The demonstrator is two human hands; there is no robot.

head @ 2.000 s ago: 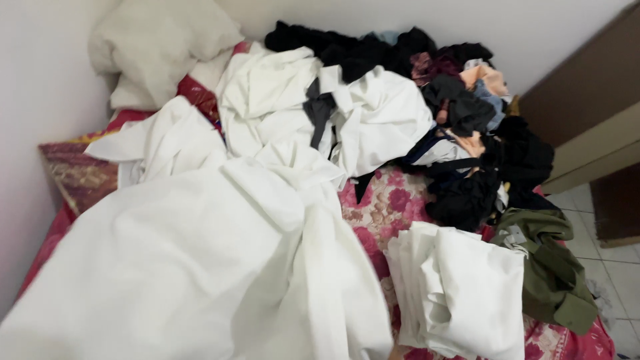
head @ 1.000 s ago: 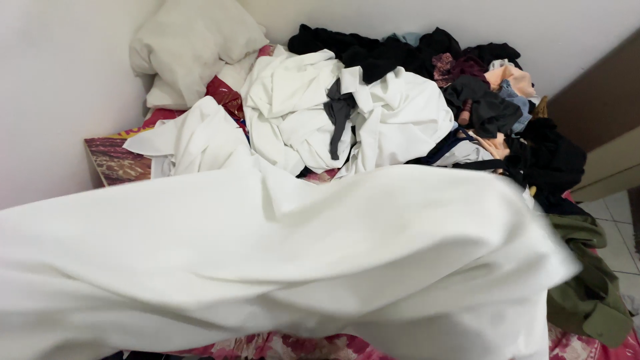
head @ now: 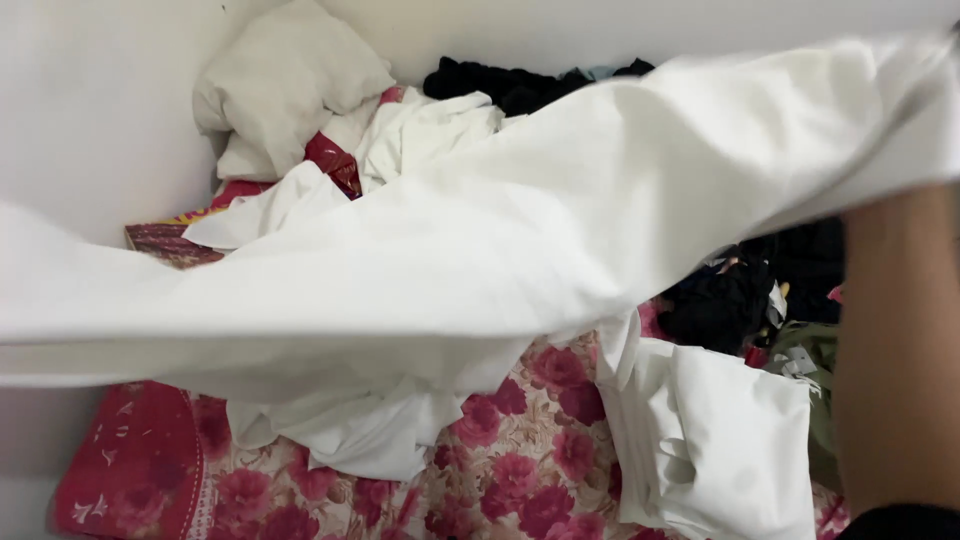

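A large white cloth (head: 450,255) is stretched across the view, from the left edge up to the upper right corner, over the bed. My right forearm rises at the right edge to the cloth's raised end; the right hand itself is hidden by the cloth or lies past the edge. My left hand does not show; the cloth's left end runs out of view. Below the cloth, part of it or another white fabric (head: 360,435) rests on the floral bedsheet (head: 517,465). A stack of folded white cloths (head: 735,442) lies at the lower right.
A white pillow or cushion (head: 292,82) leans in the back left corner by the walls. Crumpled white cloths (head: 427,131) lie near it, with black clothes (head: 510,86) behind. More dark clothes (head: 720,307) and an olive green garment (head: 817,352) are at the right. A printed packet or box (head: 172,244) is at the left.
The large white cloth, bunched at the lower left two seconds ago, now spans the view with its right end raised. My right forearm has come into view. The folded stack shows again.
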